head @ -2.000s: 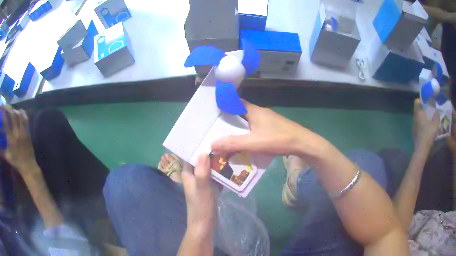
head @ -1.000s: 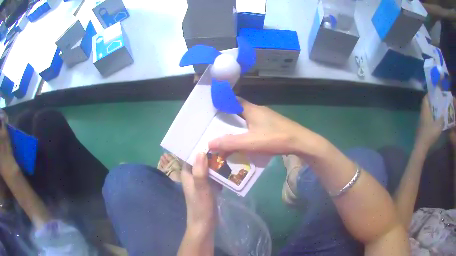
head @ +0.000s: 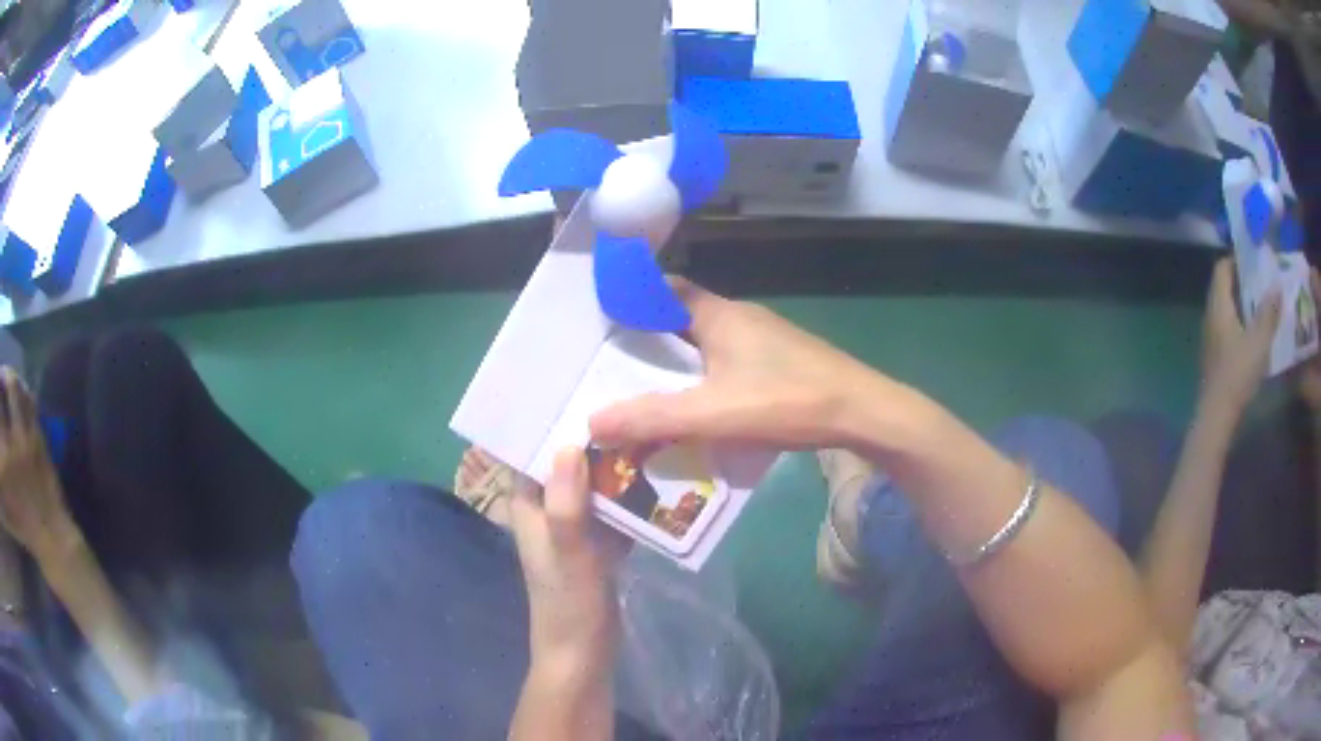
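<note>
I hold a white mini fan unit (head: 529, 355) over my lap. Its impeller (head: 635, 198), three blue blades on a round white hub, is at the upper end. A picture insert (head: 652, 492) in a white rounded frame is at the lower end. My left hand (head: 562, 557) grips the lower left edge, its thumb beside the picture. My right hand (head: 753, 379) grips the unit from the right, thumb across the front above the picture; some fingers are hidden behind it. A clear poly bag (head: 695, 659) hangs below the unit.
A long white table (head: 435, 145) runs across the top, with blue-and-white cartons (head: 319, 152), a grey open box (head: 597, 73), a closed blue-topped carton (head: 775, 130) and a coiled white cable (head: 1036, 181). At right, a person's hands hold another fan unit (head: 1257, 246). Another person's hand (head: 29, 471) is at left.
The fan unit and both my hands have shifted slightly left in view, with the same grip. The neighbour's fan unit at right has been raised. The blue item at left is now mostly hidden.
</note>
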